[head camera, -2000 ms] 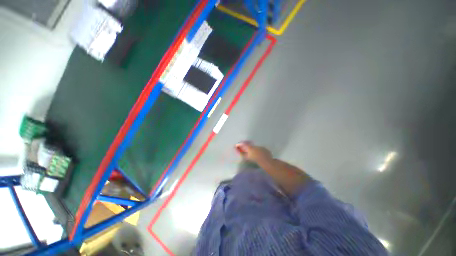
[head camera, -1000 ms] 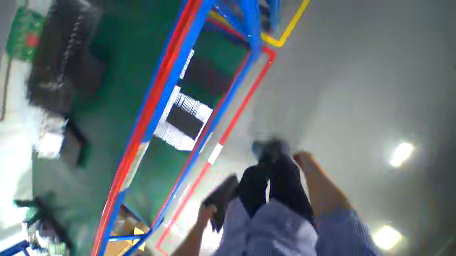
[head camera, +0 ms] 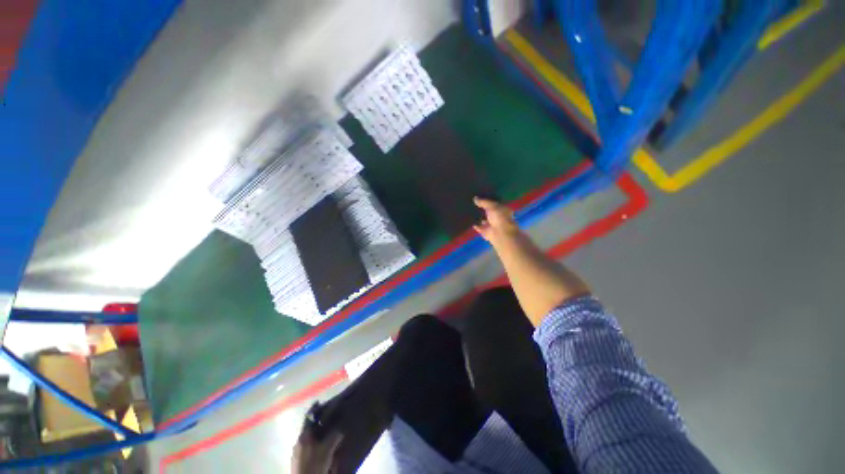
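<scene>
White panels stand upright in a close row point(head camera: 384, 222) on the lower shelf's green mat, with a black slotted holder point(head camera: 329, 255) across them. A second black strip point(head camera: 440, 171) lies on the mat to their right, with white dotted panels point(head camera: 394, 97) at its far end. My right hand point(head camera: 496, 222) is over the shelf's front edge at this strip's near end, fingers apart and empty. My left hand point(head camera: 317, 454) is at the bottom edge, partly cut off, round a dark holder point(head camera: 357, 421) that blends with the dark trousers.
More white panels point(head camera: 278, 176) lean behind the row. A blue shelf rail point(head camera: 417, 282) with a red edge crosses in front, and a blue post point(head camera: 639, 102) stands at right. Cartons point(head camera: 69, 393) are at lower left. Red and yellow lines mark the grey floor point(head camera: 723, 305).
The view has moved in close to the lower shelf. My right hand has reached forward to the shelf edge. My left hand has moved down and left in the picture with the dark holder.
</scene>
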